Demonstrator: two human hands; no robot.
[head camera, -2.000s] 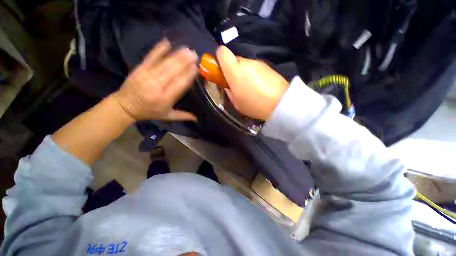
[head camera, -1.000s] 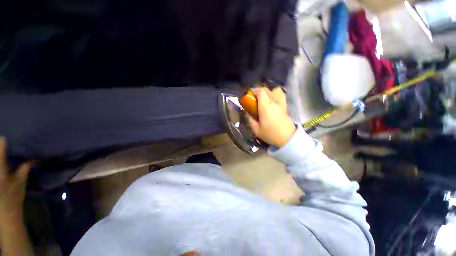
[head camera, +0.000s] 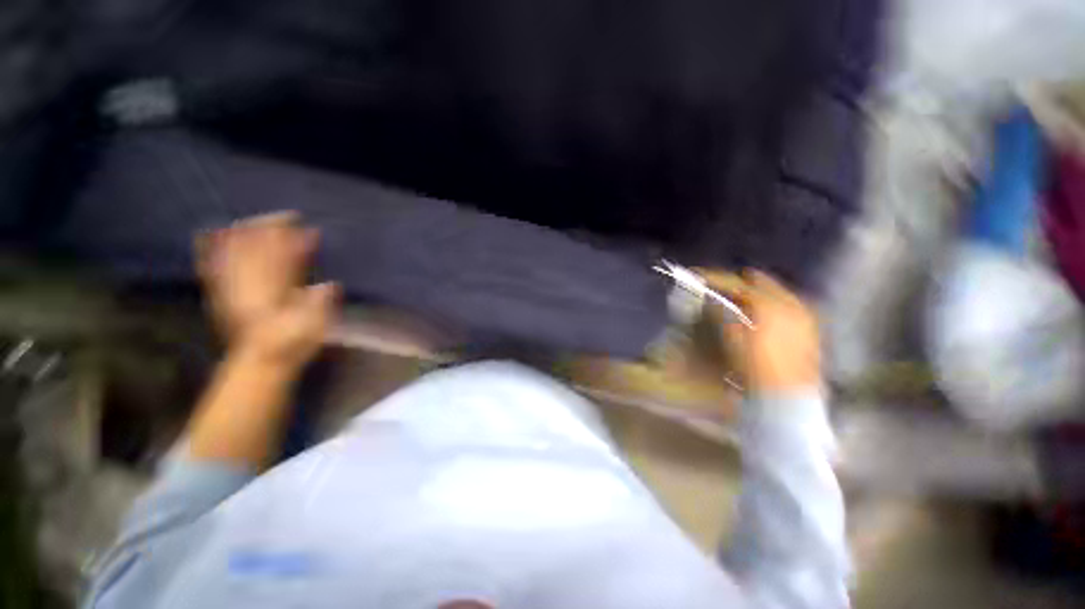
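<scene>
The picture is blurred. A dark garment section (head camera: 476, 268) lies flat as a long band along the front edge. My left hand (head camera: 264, 280) is at its left part, fingers bent over the cloth; I cannot tell if it pinches the fabric. My right hand (head camera: 773, 333) is closed around the iron (head camera: 702, 300) at the band's right end. The iron is tipped, with a bright metal edge showing; its handle is mostly hidden by my fingers.
A large black garment pile (head camera: 535, 107) lies behind the band. At the right are a white rounded container (head camera: 1005, 333), a blue object (head camera: 1009, 179) and dark red cloth (head camera: 1067, 202). The pale table edge (head camera: 387, 337) runs below the band.
My left hand has come in from the left edge onto the band. The iron in my right hand has moved right, off the cloth's middle, and tilted. The view has shifted.
</scene>
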